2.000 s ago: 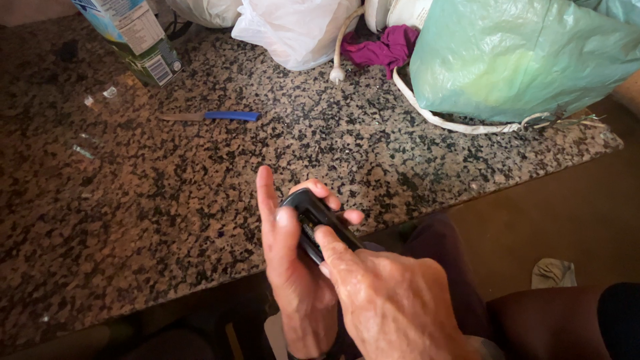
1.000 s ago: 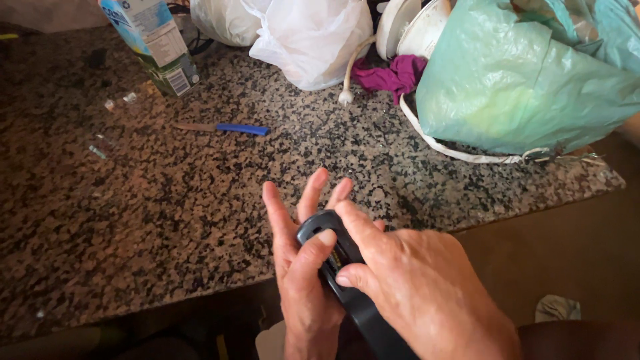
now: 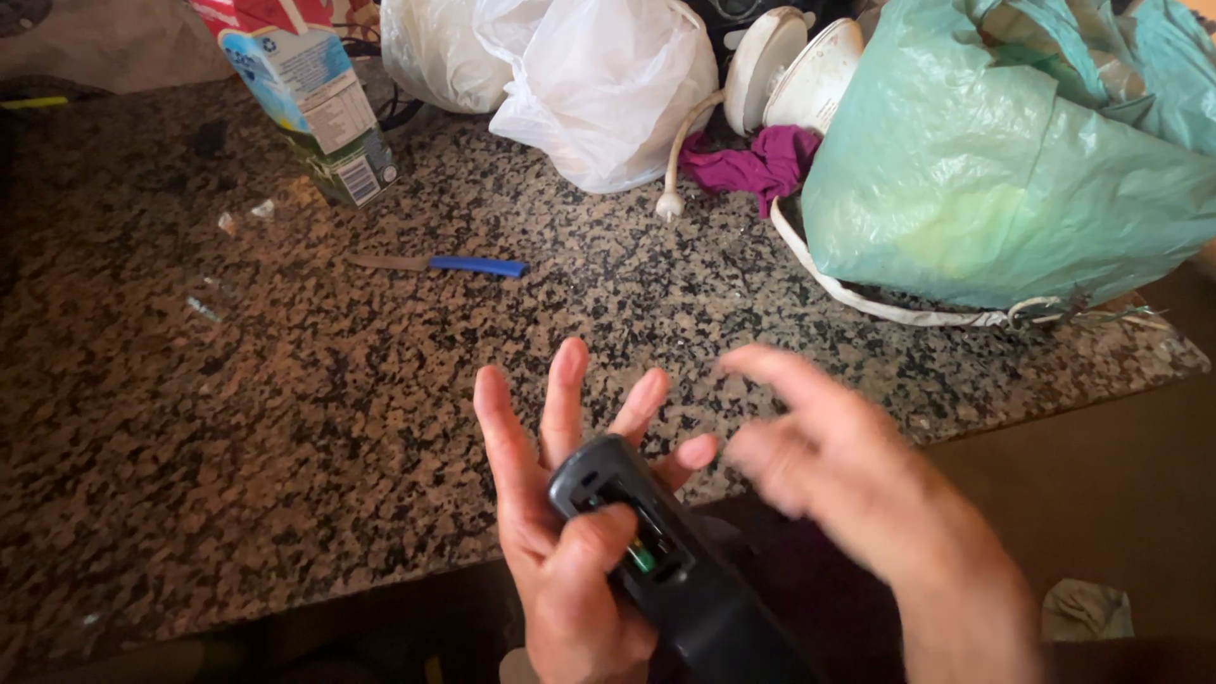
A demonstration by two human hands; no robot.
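Observation:
A black remote control (image 3: 708,594) lies in my left hand (image 3: 570,551), back side up, with its battery compartment uncovered. My left thumb presses on a green battery (image 3: 642,555) in that compartment, and the other left fingers are spread behind the remote. My right hand (image 3: 855,475) is off to the right of the remote, blurred, its fingers apart and nothing seen in them. Beyond the hands a small knife with a blue handle (image 3: 478,266) rests on the granite countertop (image 3: 285,427). Whether a second battery sits under my thumb cannot be told.
Along the back stand a drink carton (image 3: 328,104), white plastic bags (image 3: 608,85), a white round fixture (image 3: 807,76) with a cord, and a purple cloth (image 3: 755,166). A green plastic bag (image 3: 988,171) fills the back right, a white strap (image 3: 864,302) before it. Small clear scraps (image 3: 202,308) lie at left.
My right hand has let go of the remote and moved away to the right. The open battery compartment and green battery now show more plainly. The remote remains in my left hand.

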